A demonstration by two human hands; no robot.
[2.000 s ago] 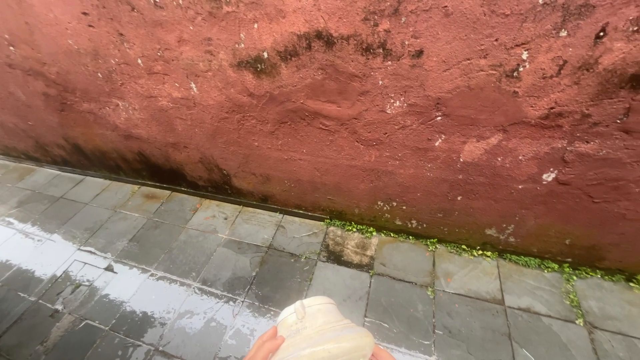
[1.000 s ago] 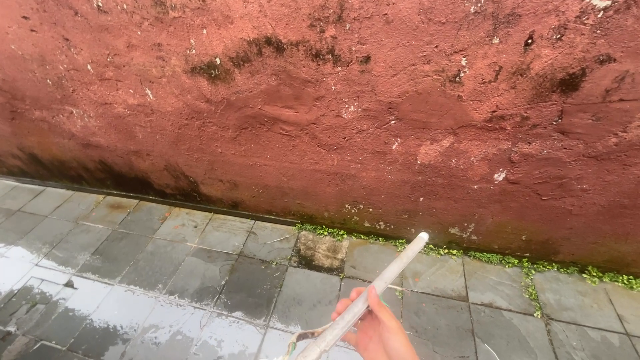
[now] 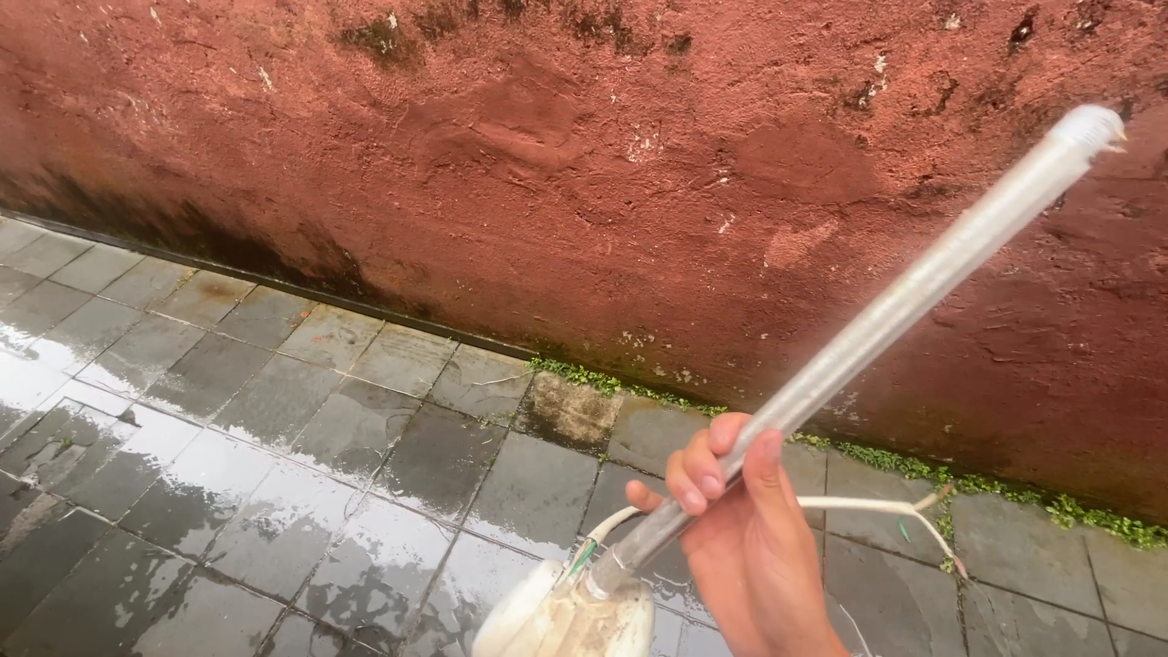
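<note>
My right hand (image 3: 744,520) grips a pale metal tube (image 3: 903,301) near its lower end, thumb on one side and fingers round the other. The tube slants up to the right in front of the wall; its tip is whitish and blurred. At its lower end it joins a worn off-white rounded housing (image 3: 570,611), cut off by the bottom edge. A cream cable (image 3: 858,504) comes out beside the joint, passes behind my hand and splits into frayed ends at the right. A bit of green shows at the cable's base. My left hand is out of view.
A rough red plastered wall (image 3: 511,201) with dark stains and chipped spots rises ahead. Wet grey stone paving (image 3: 274,401) lies below it, with shiny puddled water (image 3: 246,493) at the left. Small green weeds (image 3: 894,461) grow along the wall's foot.
Two seconds ago both hands were partly seen beside the off-white housing. The tube has come into view and now reaches farther up and right, with my right hand round it. The cable's split ends now show.
</note>
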